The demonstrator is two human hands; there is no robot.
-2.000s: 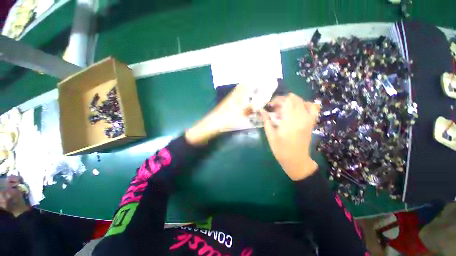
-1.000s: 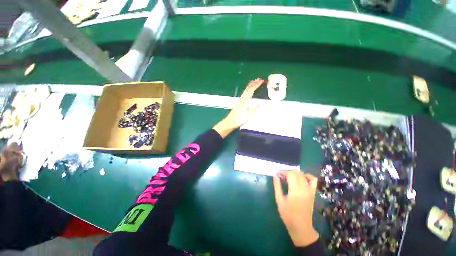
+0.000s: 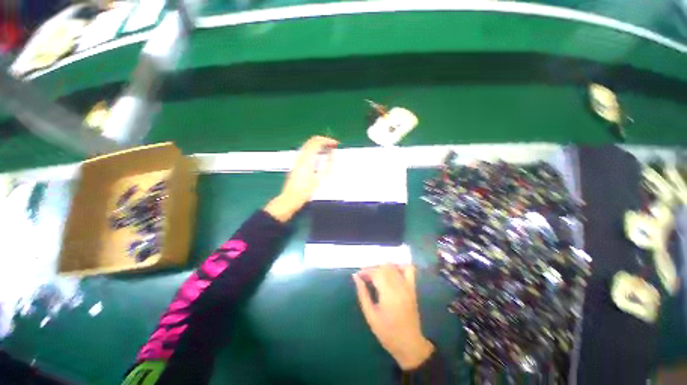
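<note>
A cream-white housing (image 3: 392, 126) with a dark part at its upper left lies on the green conveyor belt beyond the pad. My left hand (image 3: 310, 170) is at the pad's upper left, near the pale metal edge, with its fingers loosely together; nothing shows in it. My right hand (image 3: 390, 301) is at the near edge of the white pad (image 3: 361, 257), thumb and fingers apart, with nothing visible in it. A wide black strip (image 3: 358, 223) crosses the pad. The image is slightly blurred.
A large heap of small dark modules (image 3: 512, 263) lies right of the pad. Further right, housings (image 3: 635, 296) lie on and beside a black mat (image 3: 612, 338). A cardboard box (image 3: 184, 218) with dark parts stands left. Another housing (image 3: 604, 101) is on the belt (image 3: 482, 113).
Two seconds ago both hands were together over the pad at a pale piece. They have since parted. Since one second ago, the belt housing beyond the pad has turned and the left hand has drawn back from it.
</note>
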